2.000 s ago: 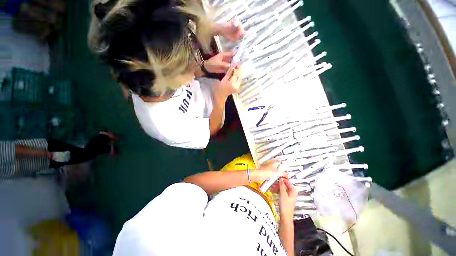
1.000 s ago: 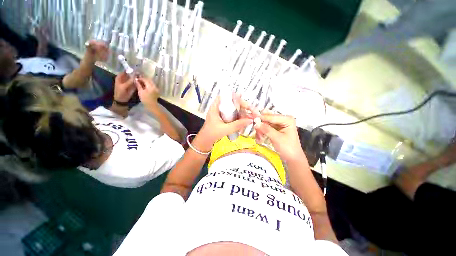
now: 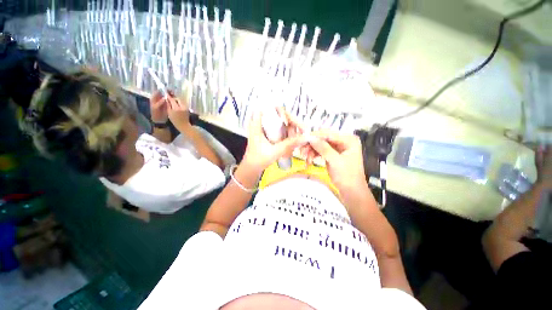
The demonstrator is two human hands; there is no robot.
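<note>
My left hand (image 3: pixel 266 145), with a white band at the wrist, is closed around a handheld unit (image 3: pixel 274 128), a pale tube partly hidden by the fingers. My right hand (image 3: pixel 340 156) meets it in front of my shirt. The fingertips of both hands pinch together at a tiny pale piece (image 3: pixel 308 139), too blurred to make out. Several white wand devices (image 3: pixel 289 51) lie side by side on the bench just beyond my hands.
Blue-handled pliers or cutters (image 3: pixel 230 104) lie left of my hands. A clear bag (image 3: pixel 345 75) ends the row. A black block (image 3: pixel 382 140), black cable (image 3: pixel 451 83) and blister tray (image 3: pixel 448 158) are on the right. A coworker sits left, with more wands (image 3: pixel 187 48); another person's arm (image 3: pixel 514 218) shows right.
The view has swung round and steadied, so the right-hand table and another person's arm show more. My hands stay together at the tiny piece, with the unit still in my left hand.
</note>
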